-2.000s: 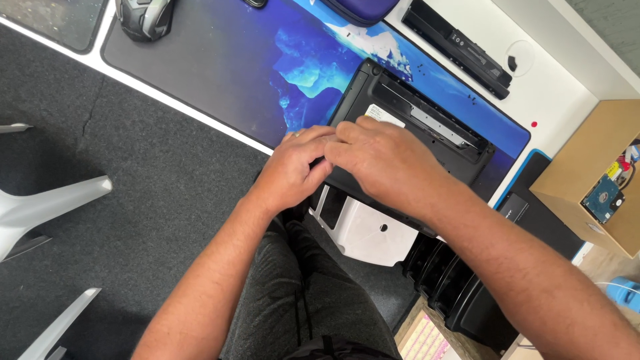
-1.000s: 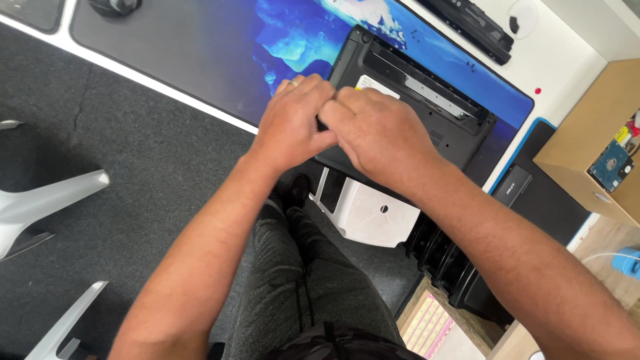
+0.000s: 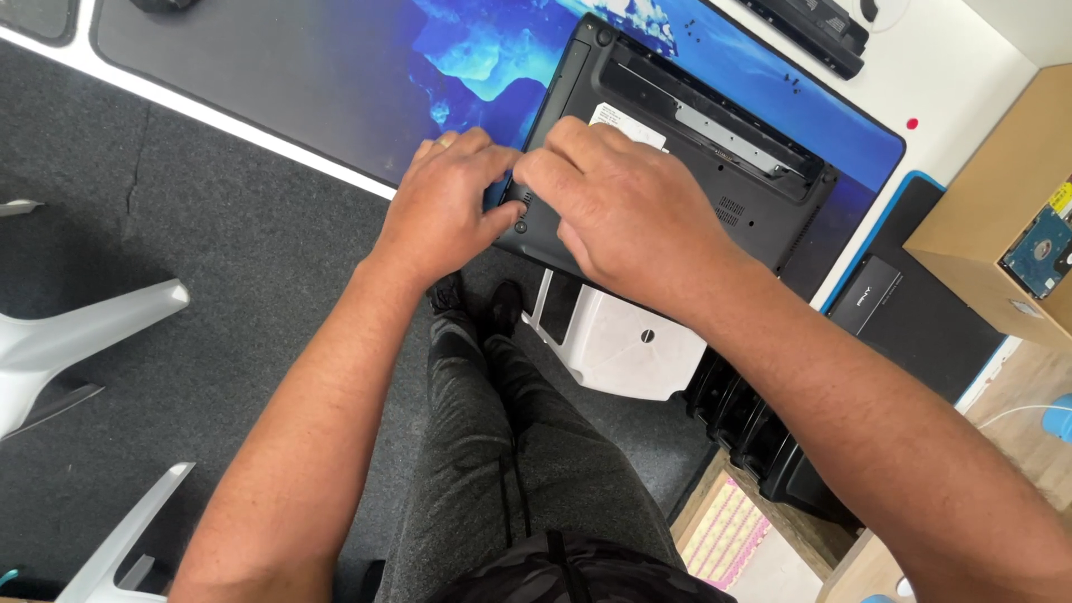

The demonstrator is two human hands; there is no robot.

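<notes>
A black laptop [image 3: 695, 176] lies bottom side up on a blue and black desk mat [image 3: 318, 75], its long battery bay uncovered. My left hand [image 3: 452, 205] is at the laptop's left edge, thumb and fingers apart around the corner area. Over the laptop's near left part, my right hand [image 3: 620, 205] has its fingers curled, and its fingertips meet those of my left hand. Whether either hand grips something small is hidden. A removed laptop battery [image 3: 816, 33] lies at the back of the desk. Small dark screws [image 3: 791, 82] are on the mat beyond the laptop.
To the right are a PNY box [image 3: 867, 293] on a dark mat and a cardboard box [image 3: 988, 193] holding a hard drive [image 3: 1038, 251]. A white plastic stool [image 3: 641, 343] stands below the desk edge. White chair legs [image 3: 92, 322] are at the left.
My left hand's fingers have moved from against my right hand to a more spread pose along the laptop's left edge. The laptop has stayed bottom side up.
</notes>
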